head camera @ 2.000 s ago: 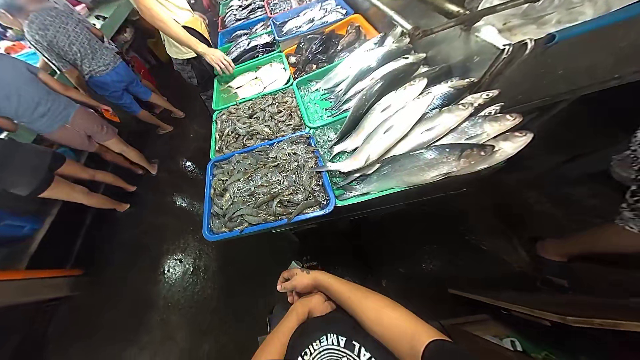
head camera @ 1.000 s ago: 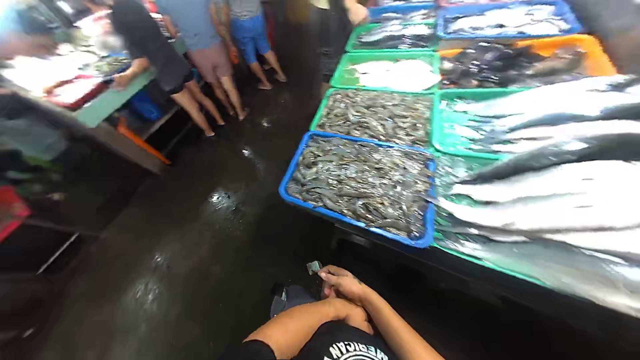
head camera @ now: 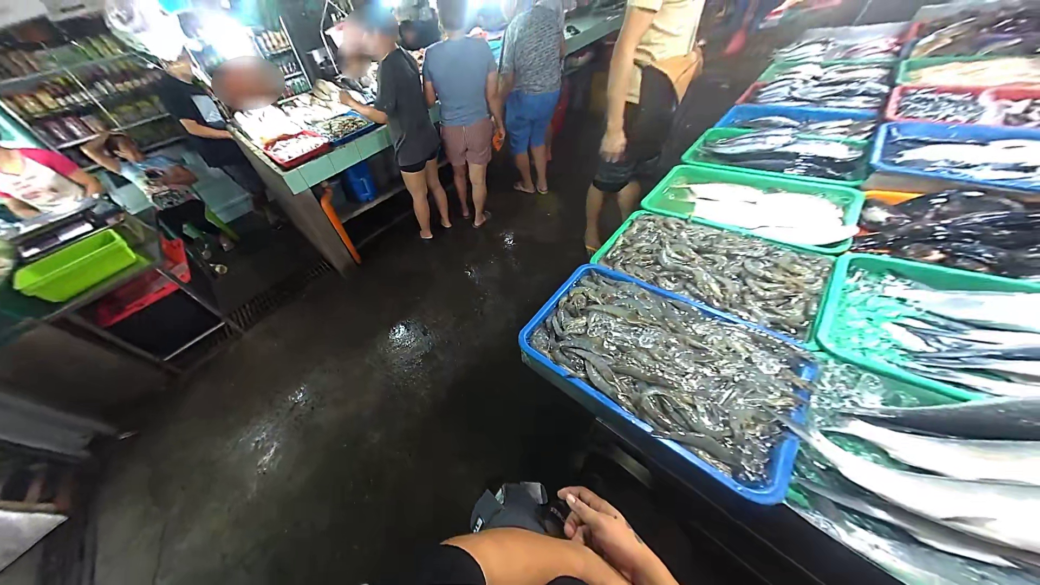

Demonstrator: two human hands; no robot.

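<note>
My right hand (head camera: 597,520) is low in the head view, its fingers loosely curled; whether it holds anything is unclear. My left forearm crosses near it, and the left hand is hidden. A dark grey item with a light patch (head camera: 512,508), perhaps a shoe, shows just left of the right fingers. Above and to the right, a blue tray (head camera: 784,479) holds shrimp (head camera: 650,357). Behind it, a green tray (head camera: 626,223) carries more shrimp. Large silver fish (head camera: 918,487) lie at the lower right, beside a green tray (head camera: 837,284) of fish and ice.
More trays of fish run along the display at right. A person in a pale shirt (head camera: 650,89) stands beside it. Several people stand at a tiled stall counter (head camera: 305,177) further back. Wet dark floor (head camera: 349,390) lies between. A lime-green basin (head camera: 77,264) is at left.
The view has swung left, showing more of the stalls. My hands were clasped together low in the view earlier; now only the right hand shows.
</note>
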